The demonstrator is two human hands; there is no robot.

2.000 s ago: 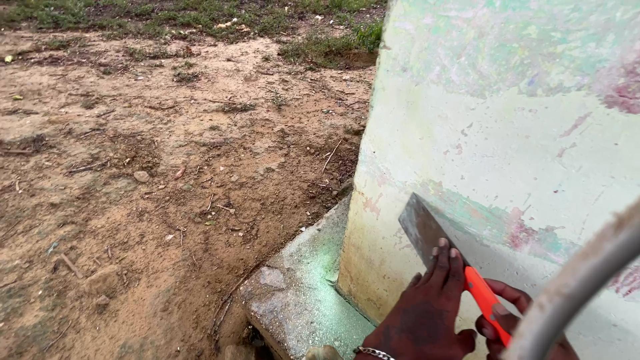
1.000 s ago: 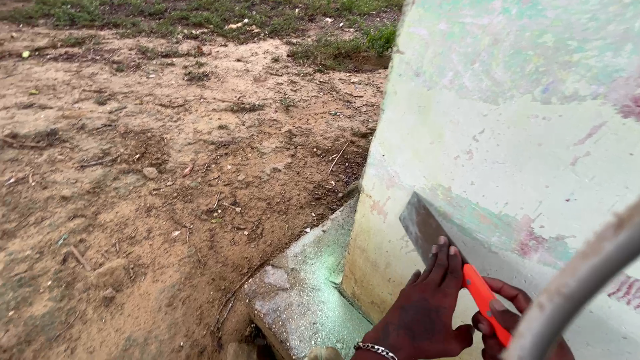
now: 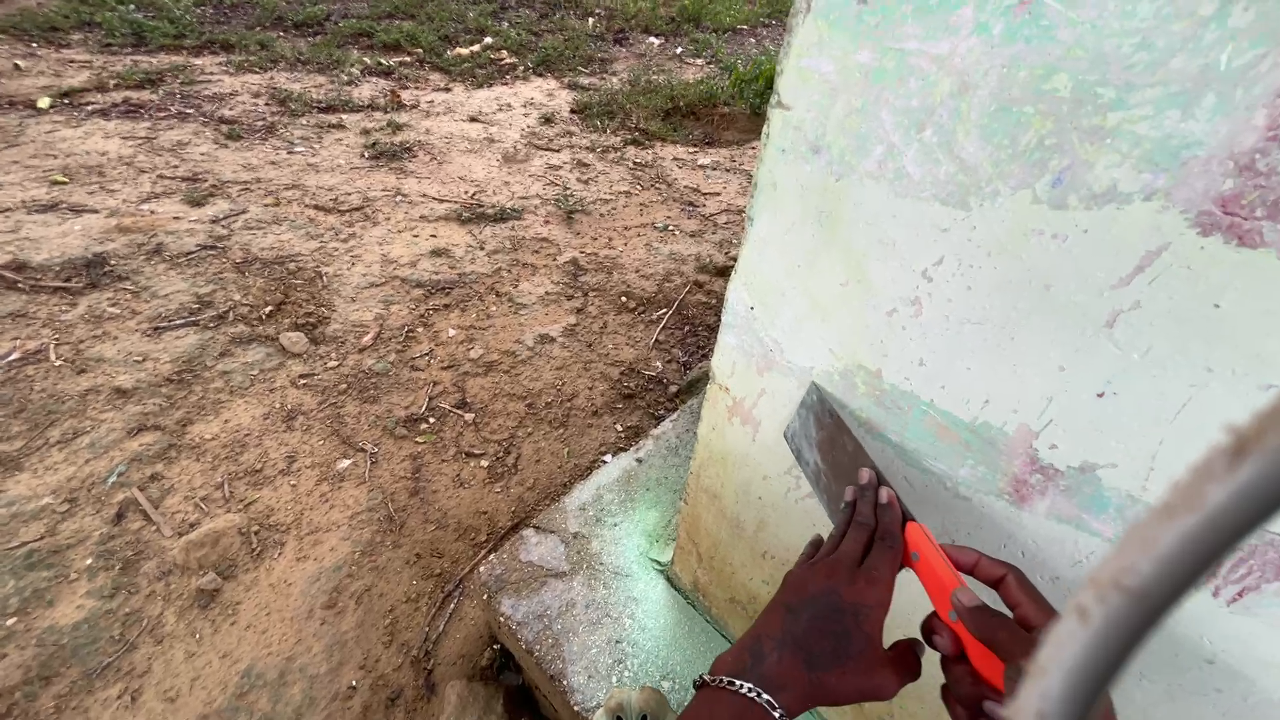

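Note:
A wide-bladed knife with an orange handle (image 3: 950,600) lies with its grey metal blade (image 3: 828,450) slanted against the painted wall (image 3: 980,300). My right hand (image 3: 1000,630) grips the handle. The fingertips of my left hand (image 3: 830,610), which has a chain bracelet at the wrist, press flat on the blade near the handle. Beside the blade, the pale paint is worn through to green and pink patches (image 3: 1030,465).
Pale green flakes and dust cover the concrete ledge (image 3: 600,590) at the wall's foot. A blurred curved grey bar (image 3: 1150,560) crosses the lower right foreground. Bare soil (image 3: 350,400) with twigs and stones spreads left, with grass (image 3: 660,100) beyond.

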